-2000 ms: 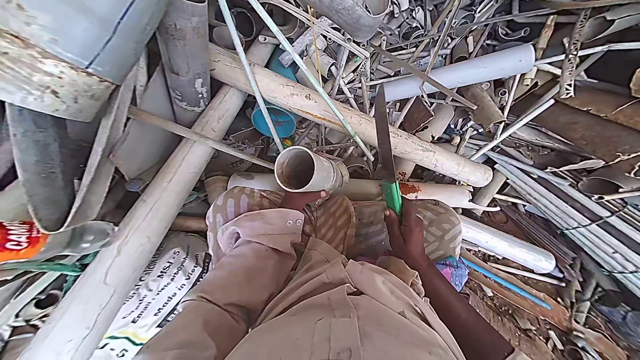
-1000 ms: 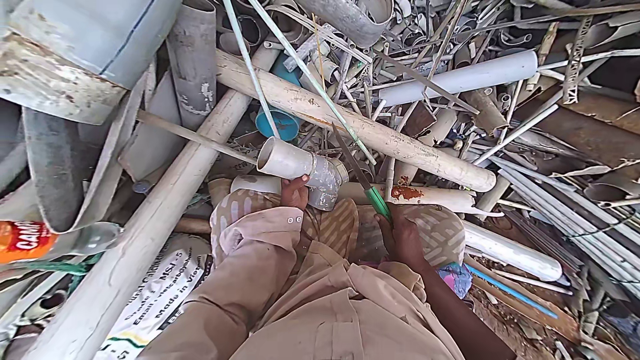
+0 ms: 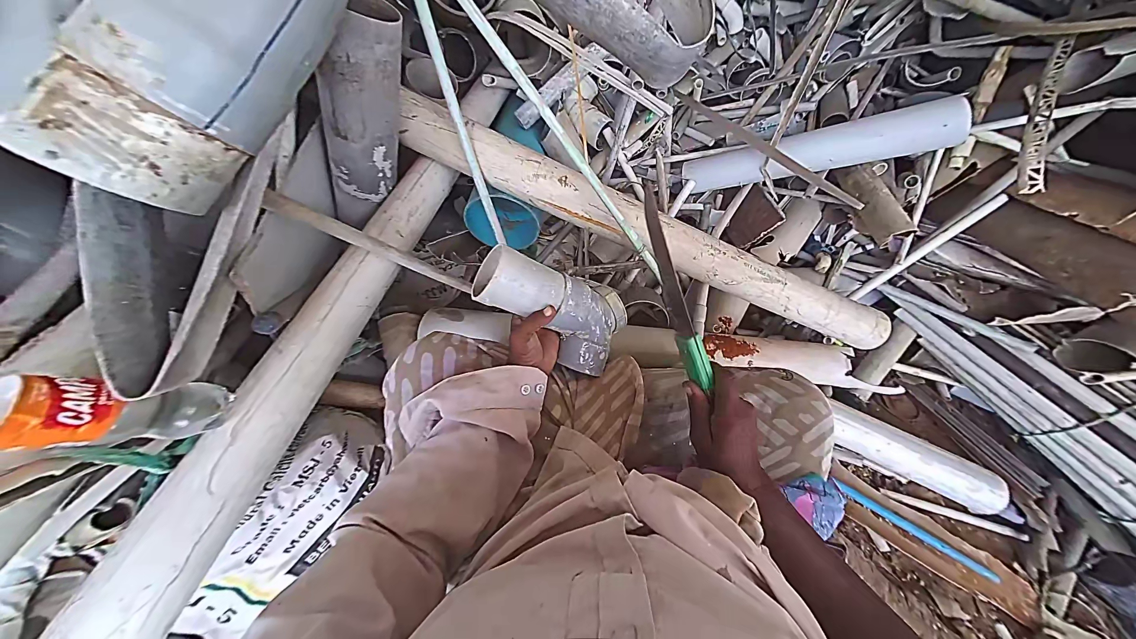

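Near the middle of the head view, my left hand (image 3: pixel 534 340) grips a grey plastic pipe fitting (image 3: pixel 561 300), a tee or elbow with a short white pipe piece in its end. The open pipe end points to the upper left. My right hand (image 3: pixel 729 426) is closed around the green handle of a large knife (image 3: pixel 671 266). Its long dark blade points up, right of the fitting and apart from it. Behind the blade lies a long off-white pipe (image 3: pixel 781 306). Another pipe (image 3: pixel 772 349) with a rust-red patch lies across in front of my knees.
Scrap pipes and thin strips cover the ground all around. A long pipe (image 3: pixel 266 390) slants down on the left, by a printed white sack (image 3: pixel 302 506) and a plastic bottle (image 3: pixel 106 412). A large grey-white pipe (image 3: pixel 195 80) stands at the upper left. A light grey pipe (image 3: pixel 834 142) lies at the upper right.
The fitting has turned in my left hand: its open end faced up toward the camera, and its side now shows. The knife blade dipped toward the fitting, then came upright and away from it.
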